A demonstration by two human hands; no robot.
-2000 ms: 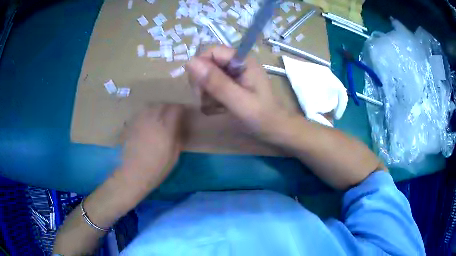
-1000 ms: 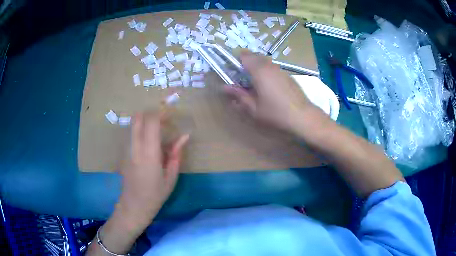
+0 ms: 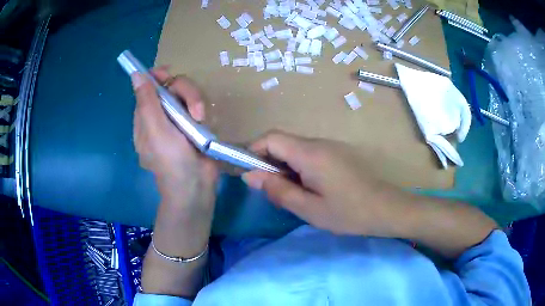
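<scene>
My left hand (image 3: 173, 131) is closed around a silver outer tube (image 3: 182, 121), which points to the upper left with a narrower end sticking out past the thumb. My right hand (image 3: 317, 179) holds a second silver tube (image 3: 245, 158) between thumb and fingers. The two tubes meet end to end at an angle; whether one is inside the other cannot be told. The second tube's far end is hidden in my right hand. Many translucent plastic pieces (image 3: 305, 46) lie scattered on the cardboard sheet (image 3: 239, 113) beyond my hands.
A white glove (image 3: 433, 107) lies at the cardboard's right edge, beside silver tubes (image 3: 412, 58). Blue-handled pliers (image 3: 475, 89) and a crumpled clear bag (image 3: 520, 113) lie farther right. Long thin strips (image 3: 25, 125) lie at the left bench edge. Blue crates (image 3: 57, 257) holding silver tubes stand below left.
My left hand has gone from empty to holding a tube, raised over the cardboard's left part. My right hand has moved down and toward it with its tube. The view has shifted left.
</scene>
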